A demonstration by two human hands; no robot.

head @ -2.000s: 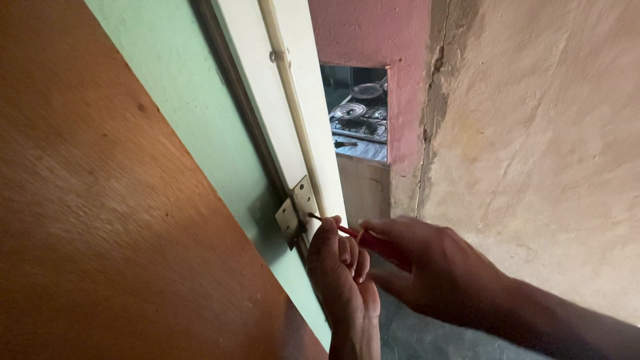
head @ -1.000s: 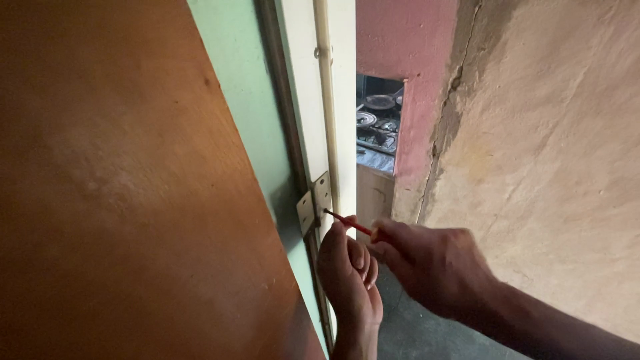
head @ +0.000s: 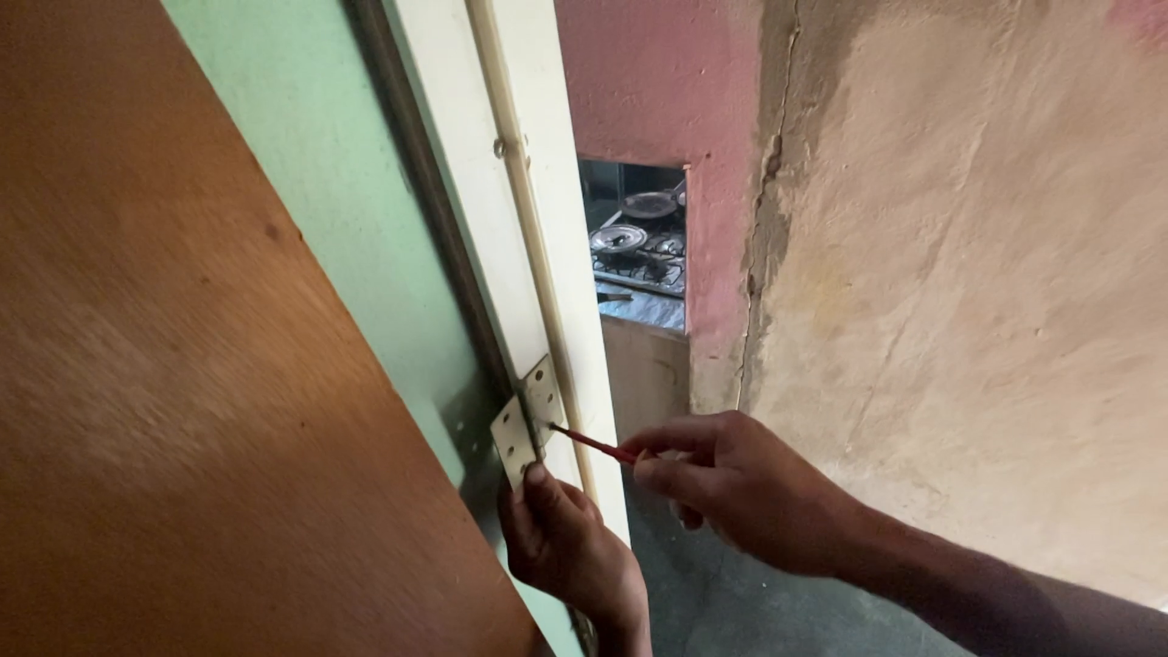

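A metal butt hinge point(head: 513, 440) with several screw holes lies against the white door frame point(head: 538, 301), one leaf flat on the frame and the other standing out to the left. At the lower end of the outer leaf, my left hand point(head: 575, 547) pinches its edge between thumb and fingers. My right hand point(head: 730, 484) grips a red screwdriver point(head: 593, 443), its tip at a lower hole of the leaf on the frame. Whether a screw sits under the tip is too small to tell.
A brown wooden panel point(head: 228, 365) fills the left side, beside a light green surface point(head: 338, 201). Behind the frame are a pink wall point(head: 657, 82), an opening showing a gas stove point(head: 652, 265), and a cracked plaster wall point(head: 958, 274) on the right.
My left hand has moved from beside the screwdriver's shaft down to the hinge's outer leaf and now holds it. The screwdriver remains at the hinge in my right hand.
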